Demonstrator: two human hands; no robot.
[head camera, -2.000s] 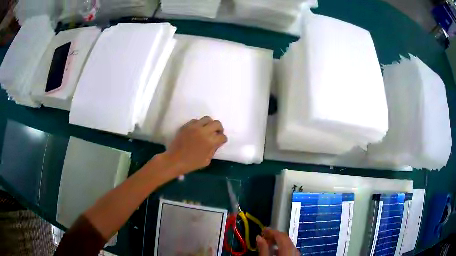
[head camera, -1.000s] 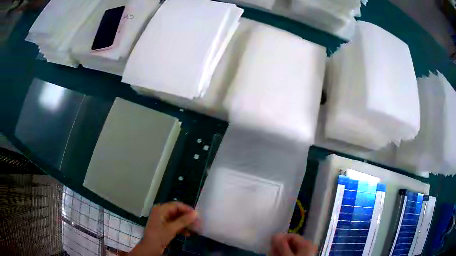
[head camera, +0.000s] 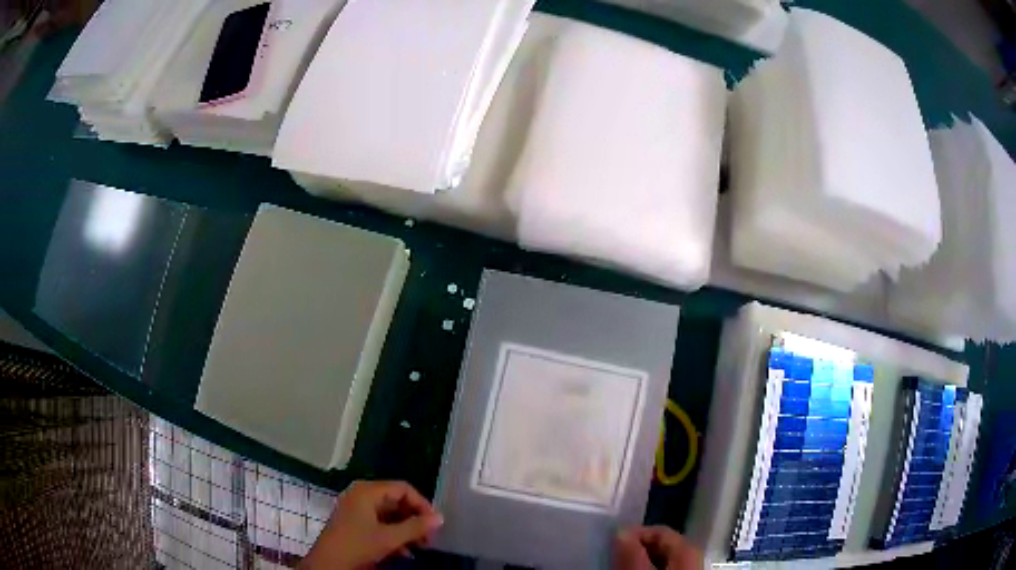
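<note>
A milky see-through film sheet (head camera: 557, 306) lies flat at the near edge. The pale square template with a dark and white border (head camera: 563, 429) shows through it. My left hand (head camera: 373, 526) pinches the sheet's near left corner. My right hand (head camera: 660, 550), partly cut off by the bottom edge, has its fingertips on the near right corner. A thick milky film stack (head camera: 624, 150) stands behind. A yellow scissor handle (head camera: 676, 443) shows beside the sheet's right edge.
A grey-green glass stack (head camera: 299, 328) stands left, with small white offcuts between. Blue solar cell strings (head camera: 804, 445) lie on a white pad at right. White stacks and a phone (head camera: 236, 53) stand behind; a wire rack (head camera: 201, 501) is lower left.
My left hand has come from the film stack to the near edge with a sheet. The sheet has settled flat over the template and covers most of the scissors. The view has shifted.
</note>
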